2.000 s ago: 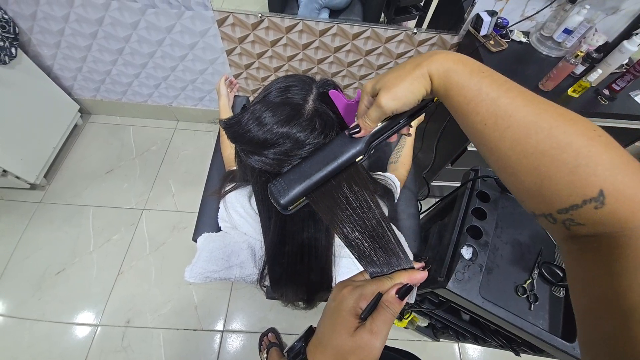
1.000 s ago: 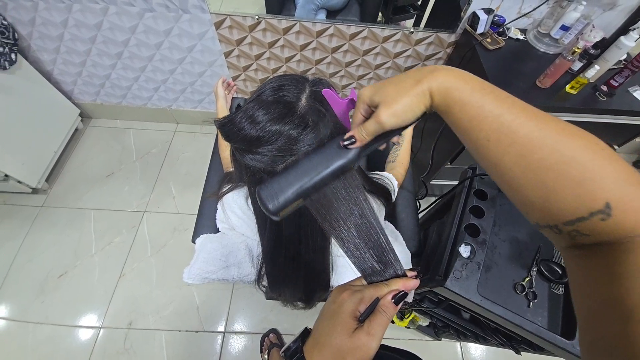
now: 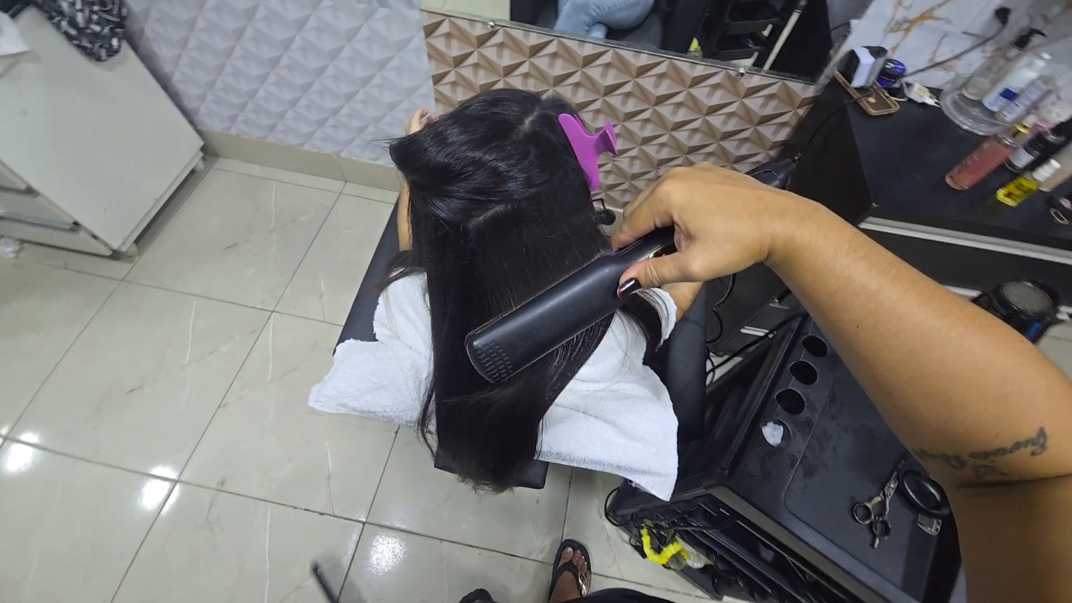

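My right hand (image 3: 699,226) grips a black hair straightener (image 3: 548,314) by its handle, with the plates lying across the long dark hair (image 3: 502,243) of a seated person. How much hair lies between the plates is hidden. A purple hair clip (image 3: 590,149) sits at the right side of the head. Under the hair, a white towel (image 3: 620,419) covers the person's shoulders and the chair back. My left hand is out of view; only a dark thin thing, blurred, shows at the bottom edge.
On the right stands a black salon trolley (image 3: 816,469) bearing scissors (image 3: 878,509). Behind it, a dark counter (image 3: 904,159) holds several bottles. A white cabinet (image 3: 92,134) stands at the left. Cords hang between chair and trolley. A sandalled foot (image 3: 571,569) shows below.
My left hand, which held the ends of a stretched lock, has let go and left the view. That lock now hangs down. The straightener has moved off its earlier place near the crown.
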